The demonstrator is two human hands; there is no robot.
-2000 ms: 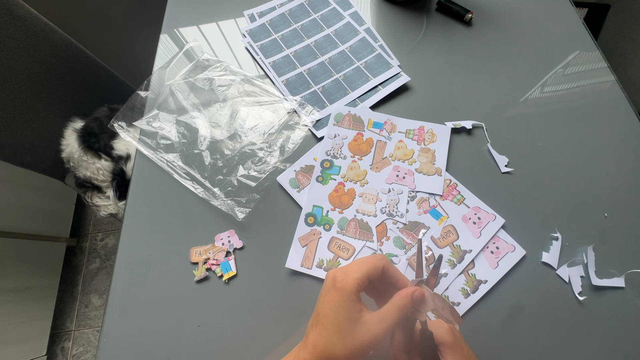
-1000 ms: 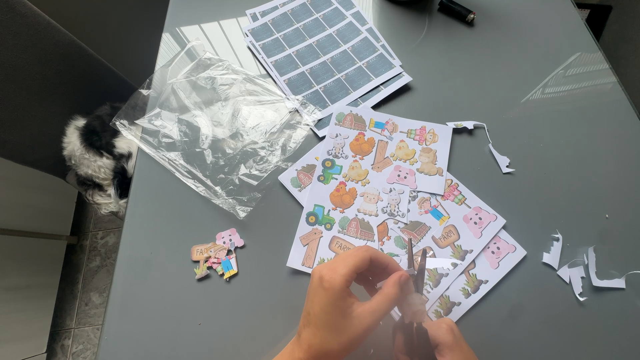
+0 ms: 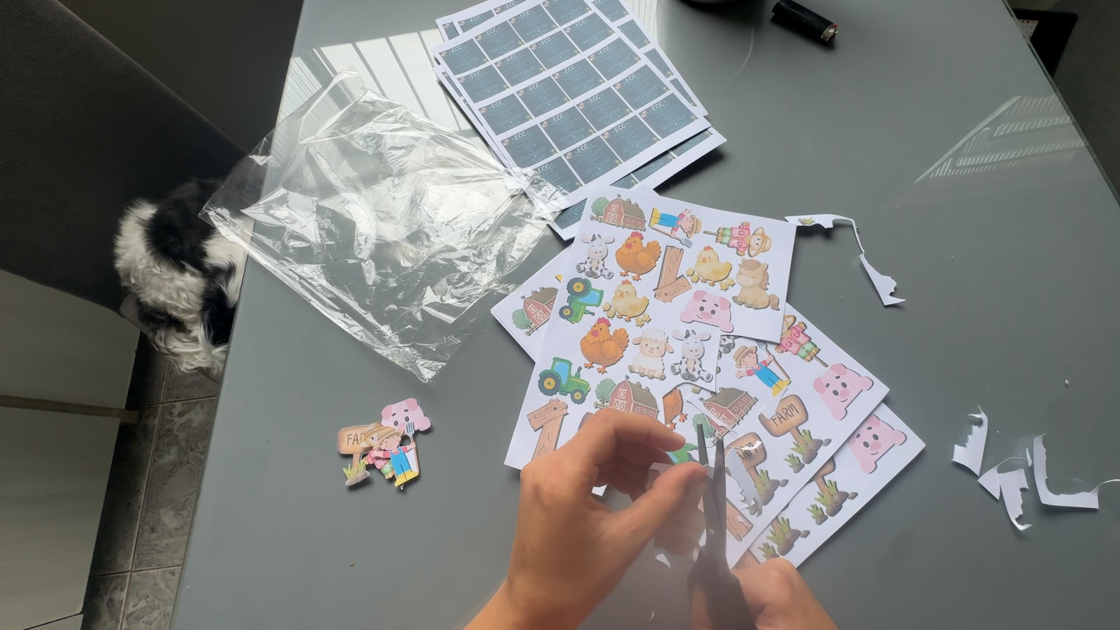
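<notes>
My left hand [image 3: 604, 507] pinches a small paper cutout [image 3: 680, 525], blurred and partly hidden by the fingers, at the lower middle. Dark-handled scissors [image 3: 719, 560] are in my right hand [image 3: 779, 595], their blades pointing up and slightly apart beside the left fingertips. Behind both hands lie overlapping white sheets printed with farm pictures [image 3: 652, 306]: animals, barns, tractors and signs. A small pile of cut-out farm figures [image 3: 385, 446], with a pink pig, a sign and a figure in a hat, rests on the grey table to the left.
A crumpled clear plastic bag [image 3: 385, 210] lies upper left, near sheets of dark printed rectangles [image 3: 577, 96]. White paper scraps [image 3: 1015, 481] lie at the right, another [image 3: 840, 227] farther back. A black lighter [image 3: 803, 21] is at the top. A black-and-white furry animal [image 3: 179, 271] is beside the table.
The scissors and both hands have shifted slightly, and the blades have changed angle beside the left fingertips. The sheets, bag and cutout pile have stayed in place.
</notes>
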